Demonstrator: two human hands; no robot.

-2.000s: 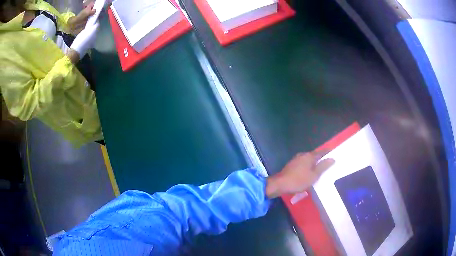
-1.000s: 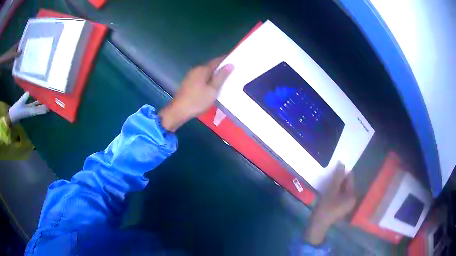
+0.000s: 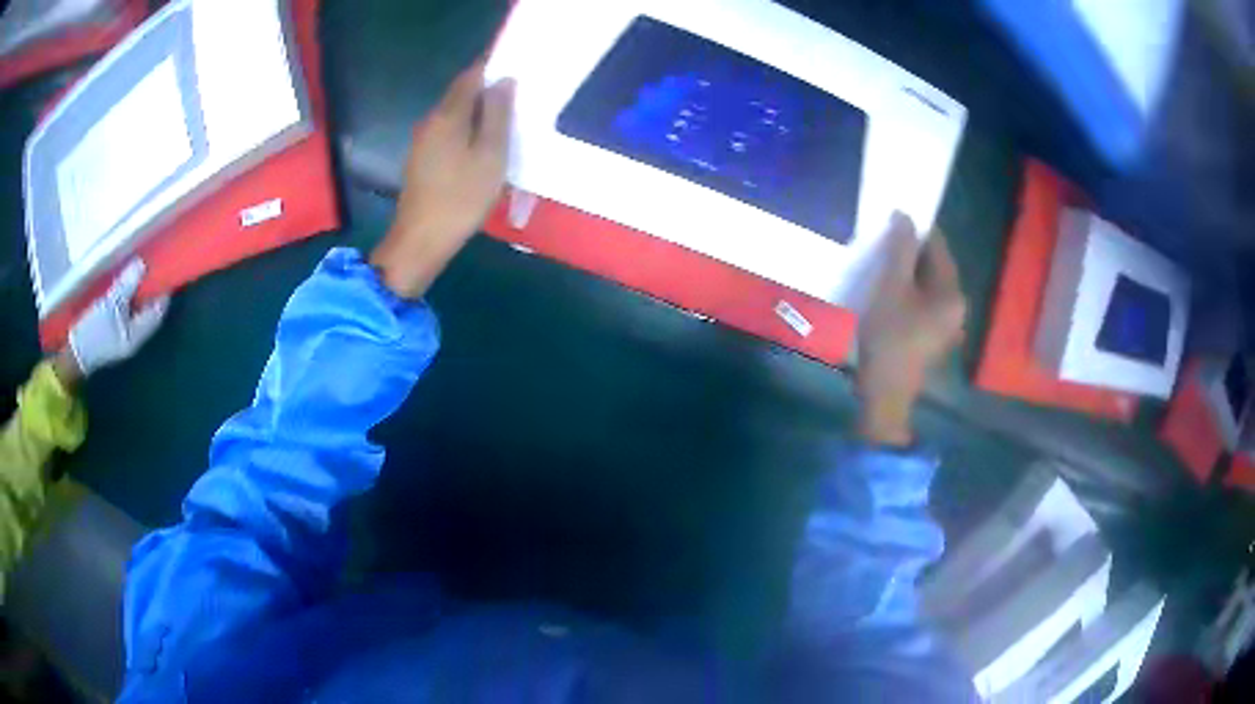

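Note:
A white printed tablet box (image 3: pixel 551 165) with a dark tablet and blue screen pictured on top sits over a red tray (image 3: pixel 661 270) in front of me. The red tray shows along its near side, with a small white label. My left hand (image 3: pixel 447 179) is bare and grips the box's left end, thumb on the top edge. My right hand (image 3: pixel 911 310) is bare, slightly blurred, and grips the right end near the front corner. The fingers under or behind the box are hidden.
At left, a white box (image 3: pixel 248 103) with a grey-framed top lies on a red tray; a co-worker's gloved hand (image 3: pixel 117 323) touches it. Another tablet box (image 3: pixel 1122 310) on red stands at right. White boxes or panels (image 3: pixel 1053 605) lie lower right. The bench (image 3: pixel 578 440) is green.
The box now appears higher and more level in view, with both hands still at its ends. The left-hand box appears larger and closer. White boxes or panels have come into view lower right.

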